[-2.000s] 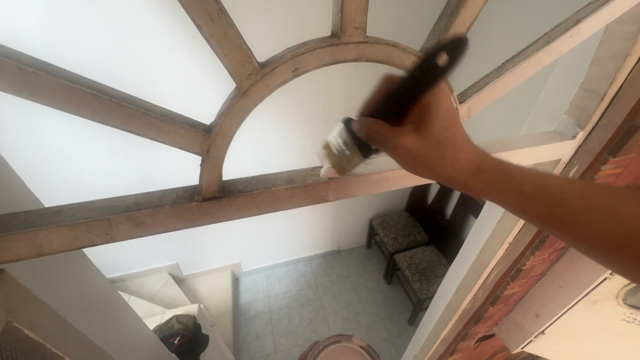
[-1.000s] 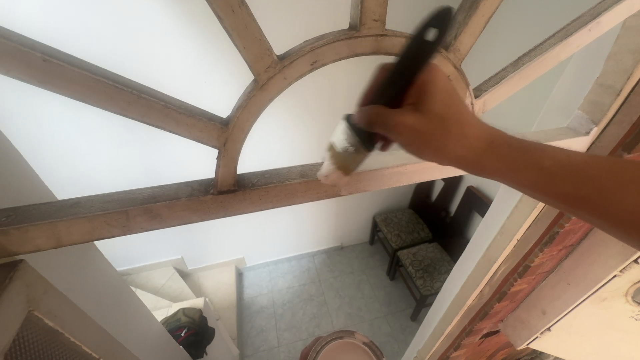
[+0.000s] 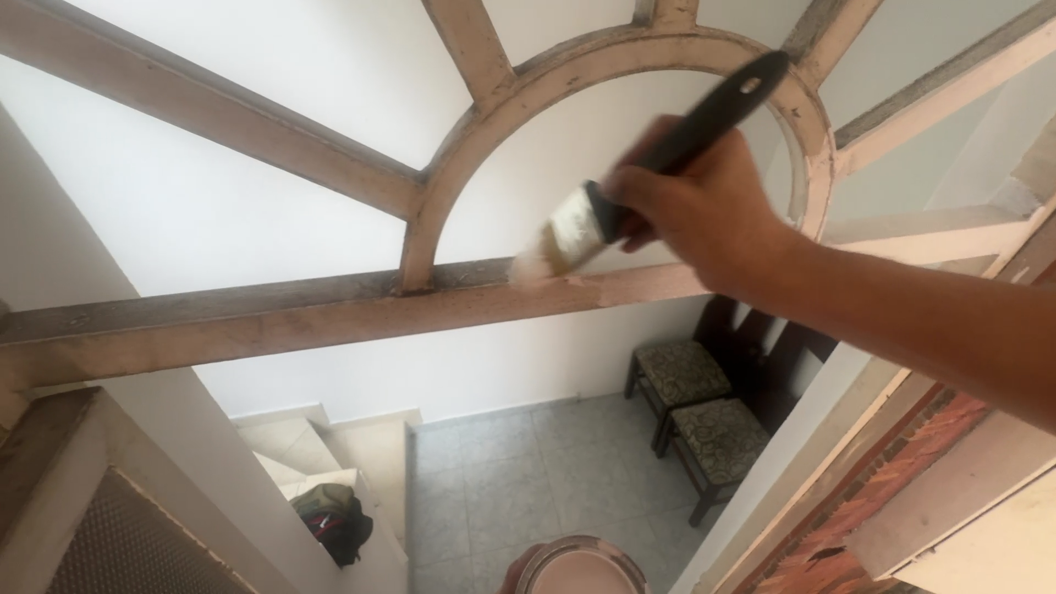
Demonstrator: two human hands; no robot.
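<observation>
My right hand (image 3: 701, 206) is closed around the black handle of a paintbrush (image 3: 577, 227). Its bristles, loaded with pale paint, touch the horizontal bar (image 3: 272, 326) of a fan-shaped frame, just right of where the arch (image 3: 470, 148) meets the bar. Fresh pale pink paint shows on the bar's right part, while dusty, darker surface lies to the left. At the bottom edge, fingers of my left hand (image 3: 518, 573) hold a round can of pale pink paint (image 3: 584, 569); most of that hand is out of view.
Spokes (image 3: 272, 132) fan out from the arch. Far below are a tiled floor (image 3: 503, 478), two chairs with patterned seats (image 3: 718, 437), and pale steps (image 3: 371, 454) with a dark bag (image 3: 334, 524). A meshed panel (image 3: 140, 544) stands lower left, and reddish brickwork (image 3: 874, 495) lies at right.
My right hand stays on the brush, and the bristles remain at the horizontal bar near the arch's left foot. More of the paint can shows at the bottom than before.
</observation>
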